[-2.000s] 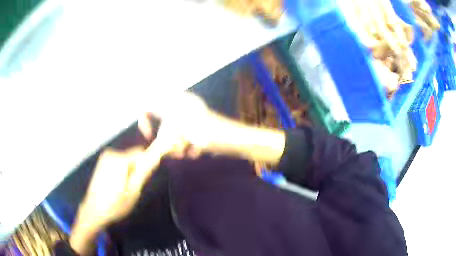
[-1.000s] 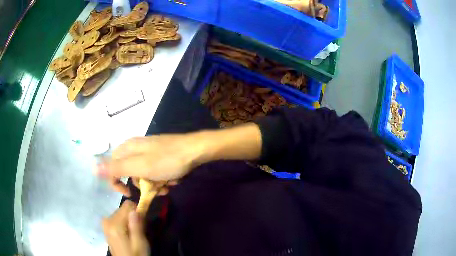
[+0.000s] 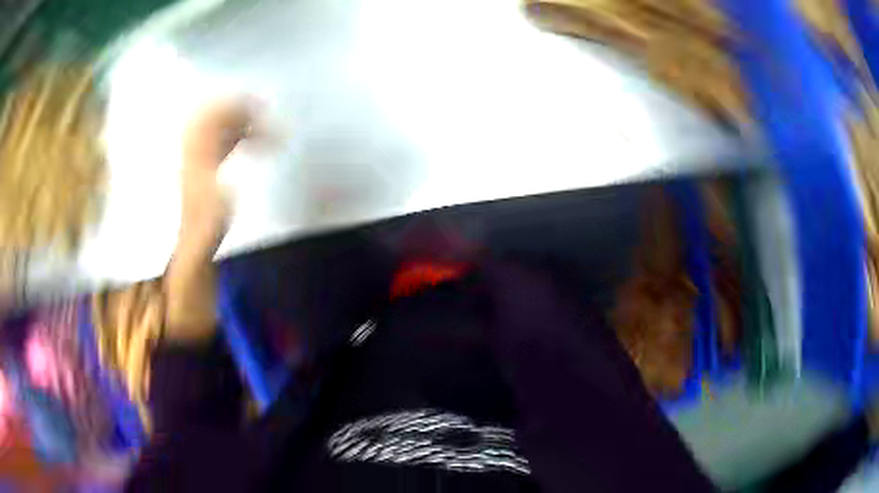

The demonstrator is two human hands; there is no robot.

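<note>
The view is strongly blurred. My left hand [image 3: 217,135] is over the left part of the pale table [image 3: 463,125]. Its fingers are smeared, and I cannot tell whether it holds anything. My right hand cannot be made out; only the dark right sleeve shows, at the lower middle. Long tan parts [image 3: 48,164] lie at the table's left end, their shapes smeared. Brown-tan pieces [image 3: 665,48] lie at the table's far right edge.
A large blue bin [image 3: 814,193] stands at the right. Brown parts [image 3: 660,318] fill a low bin below the table edge. Tan parts [image 3: 130,332] show below the table at the left. Pink and blue shapes blur at the lower left.
The view has swung towards the table's left end. My hands were together near the table edge on a tan piece; now my left hand is out over the table and my right is lost from sight.
</note>
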